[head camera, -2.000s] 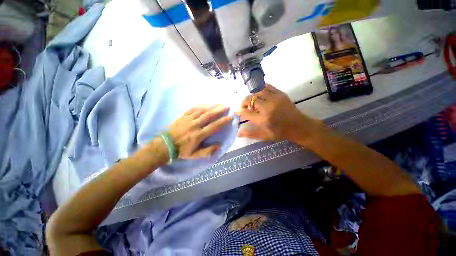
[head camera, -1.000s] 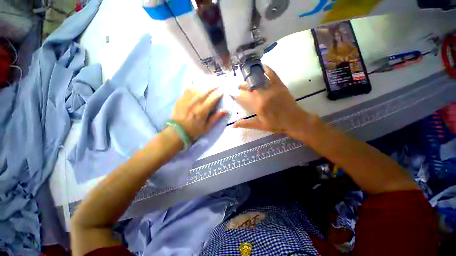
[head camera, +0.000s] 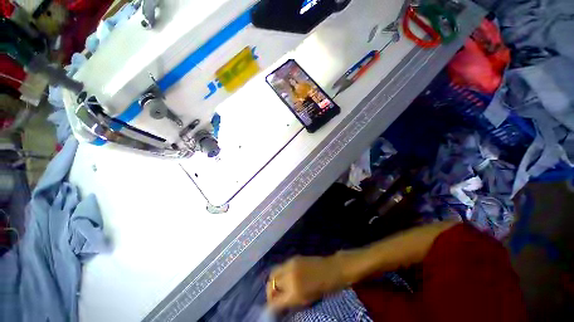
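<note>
The white sewing machine head (head camera: 182, 69) with a blue stripe and yellow sticker stands over the table. The ribbed dark cylinder (head camera: 206, 144) is beside the needle area, and no cloth shows under it. My right hand (head camera: 296, 284), with a ring, is low over my lap, below the table's front edge. Its fingers are curled by light blue cloth at the bottom; whether they grip it is unclear. My left hand is out of the picture.
Light blue cloth (head camera: 47, 251) is heaped at the table's left. A lit smartphone (head camera: 303, 95), a slim orange and blue tool (head camera: 357, 71) and red-handled scissors (head camera: 420, 29) lie on the table. A blue basket (head camera: 497, 126) with a red bundle (head camera: 483, 60) is at the right.
The view has swung right and tilted. My right hand has left the needle area for my lap, my left hand has left the picture, and the cloth piece is off the machine bed.
</note>
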